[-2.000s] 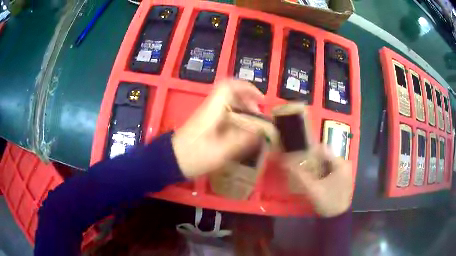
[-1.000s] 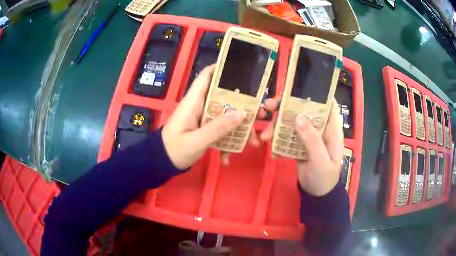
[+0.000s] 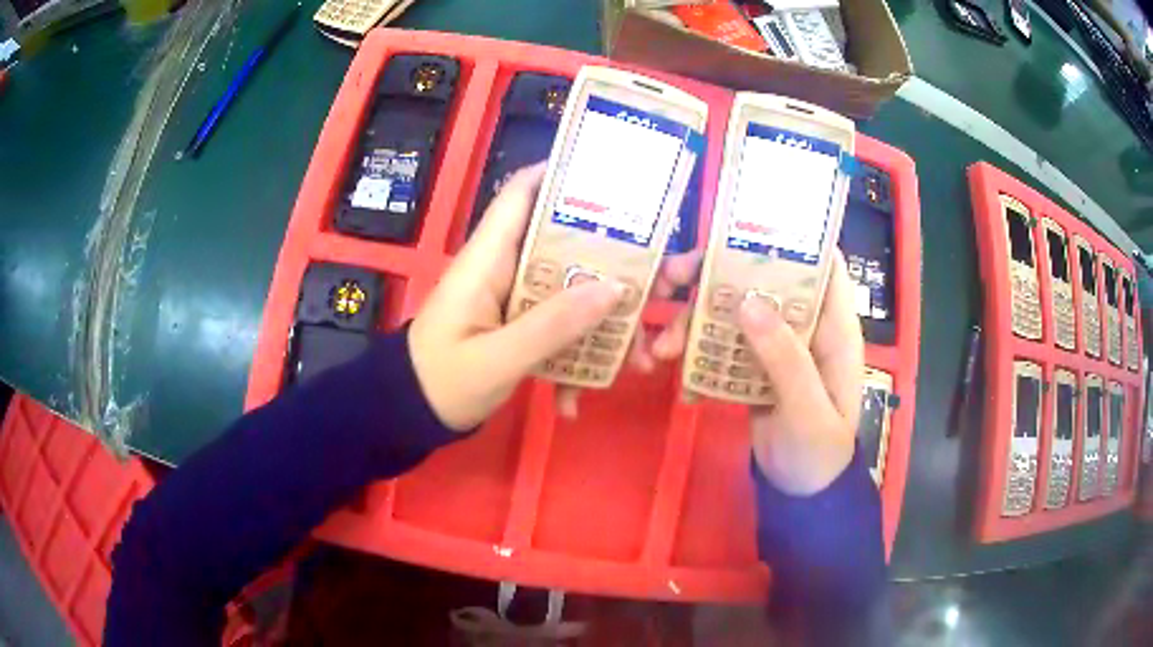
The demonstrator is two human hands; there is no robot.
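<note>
My left hand (image 3: 487, 310) holds a gold keypad phone (image 3: 544, 281) upright, thumb on its keys near the navigation key. My right hand (image 3: 805, 379) holds a second gold keypad phone (image 3: 781, 281) beside it, thumb on the navigation key. The phones are apart, faces towards me. Both screens are lit white with blue bands and red marks. Both are above the central red phone tray (image 3: 506, 551). Phones lie back-up in it, one at upper left (image 3: 396, 149) and one at left (image 3: 331, 316). A gold phone lies face up at its right, partly hidden by my right hand.
A second red tray (image 3: 990, 379) of gold phones is at the right, with a black pen (image 3: 969, 370) beside it. A brown cardboard box (image 3: 872, 86) of packets stands beyond. A blue pen (image 3: 230, 99) and gold phone (image 3: 357, 14) lie upper left; red empty trays (image 3: 63, 506) lower left.
Earlier blurred over the tray, both hands came to hold the phones side by side. Since one second ago, both dark screens have lit up; hands and phones have barely moved.
</note>
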